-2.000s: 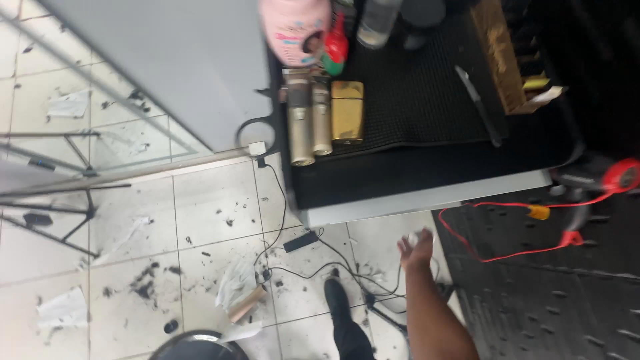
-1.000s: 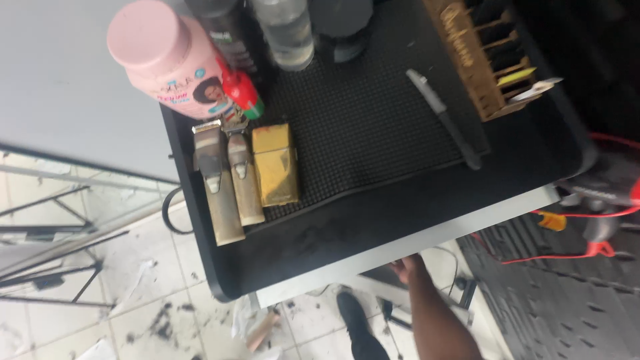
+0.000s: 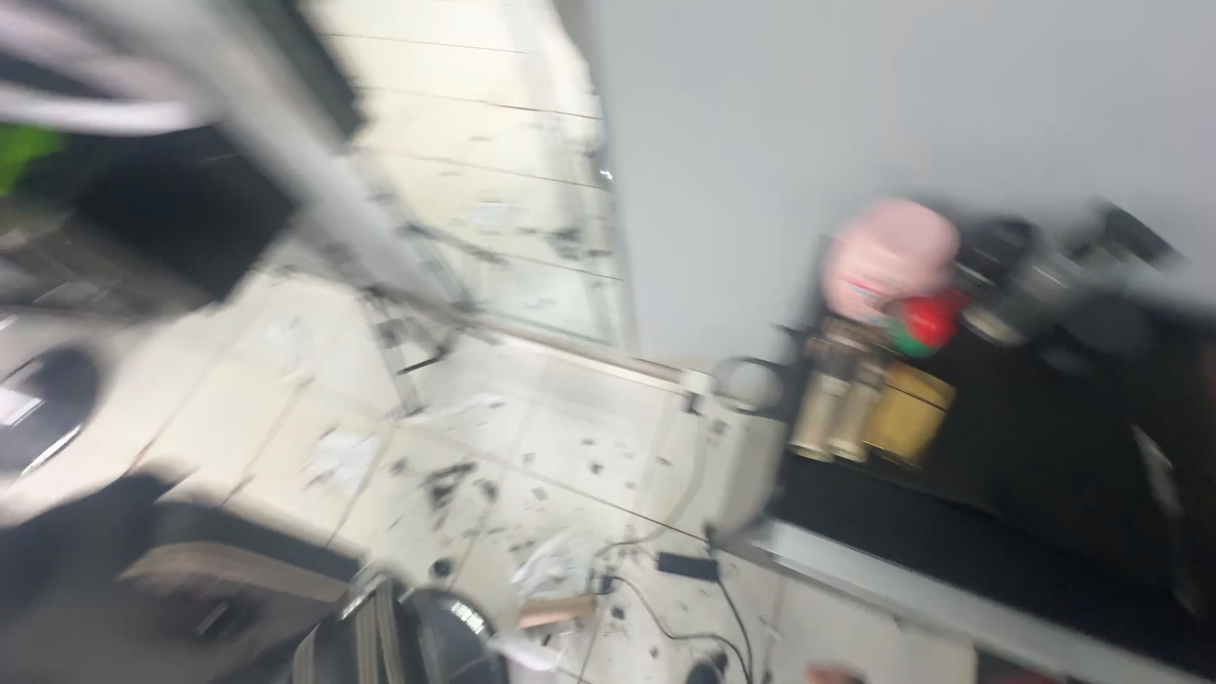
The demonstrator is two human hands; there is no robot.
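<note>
Only a small, blurred part of my right hand (image 3: 834,674) shows at the bottom edge, below the pale front edge of the black trolley tray (image 3: 912,518); whether it holds anything is hidden. My left hand is out of view. On the tray, two hair clippers (image 3: 817,413) (image 3: 858,413) lie side by side, touching or nearly touching a gold box (image 3: 909,414). Behind them stand a pink plastic jar (image 3: 891,256) and a red and green container (image 3: 926,323). A razor-like tool (image 3: 1154,465) lies farther right, blurred.
Dark bottles (image 3: 996,249) stand at the tray's back. Black cables (image 3: 679,635) and a small black adapter (image 3: 687,567) lie on the tiled floor among hair clippings (image 3: 451,484) and crumpled paper (image 3: 560,565). A round chrome-edged base (image 3: 456,636) and dark chair-like furniture (image 3: 161,579) are at lower left.
The view has swung strongly to the left. My right hand, seen by the tray's front edge one second ago, now shows only slightly at the bottom edge. The clippers and gold box remain on the tray.
</note>
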